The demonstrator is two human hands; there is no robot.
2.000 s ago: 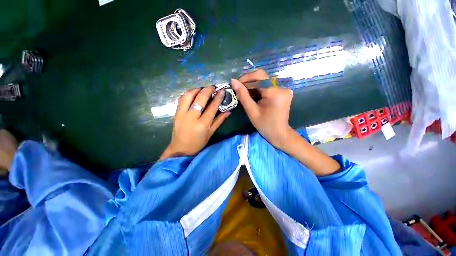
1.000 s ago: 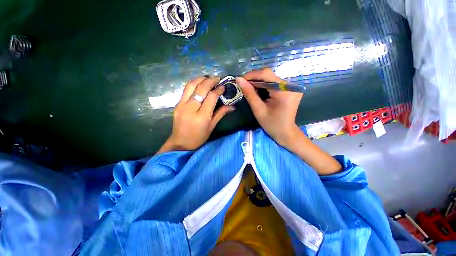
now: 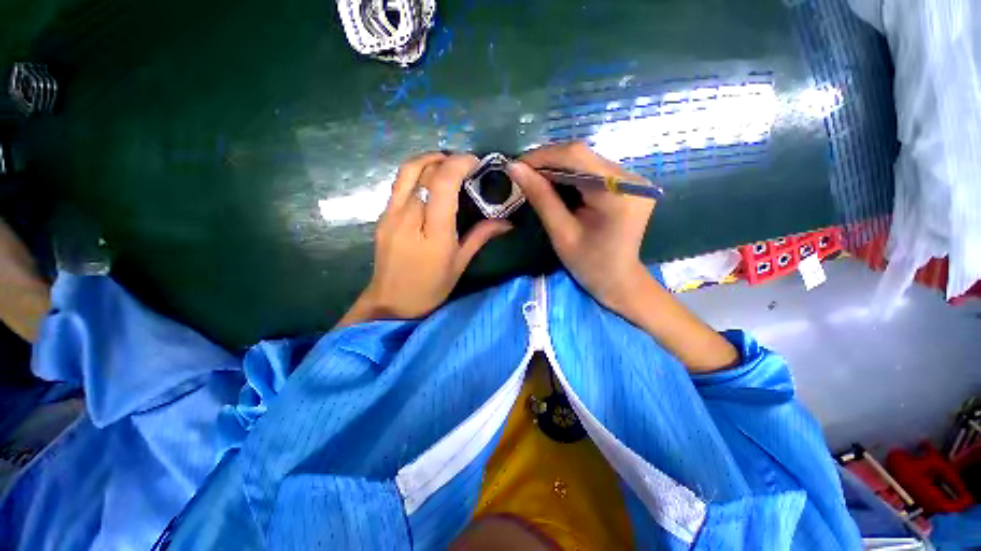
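Observation:
A silver squarish watch case [image 3: 474, 195] with a round hole is held a little in front of my chest, one corner pointing away from me. My left hand [image 3: 414, 239] grips its left side between thumb and fingers. My right hand [image 3: 598, 224] holds a slim tool [image 3: 610, 184] like a pen, its rear end with a yellow band pointing right. The tool's tip is at the case's upper right edge, hidden by my fingers. A small overlapping pile of watch cases [image 3: 371, 30] lies beyond my hands at the top edge.
The dark-green worktop [image 3: 237, 237] bears blue flecks. More cases [image 3: 34, 88] lie at the far left, near another person's arm [image 3: 19, 282]. White film [image 3: 934, 140] hangs at the right. A red parts tray [image 3: 762, 262] and red crates [image 3: 927, 479] are at the right.
The tool's rear end has swung out to the right and shows more. The held case has turned and sits slightly higher. The view has shifted, so the pile now appears nearer the top edge.

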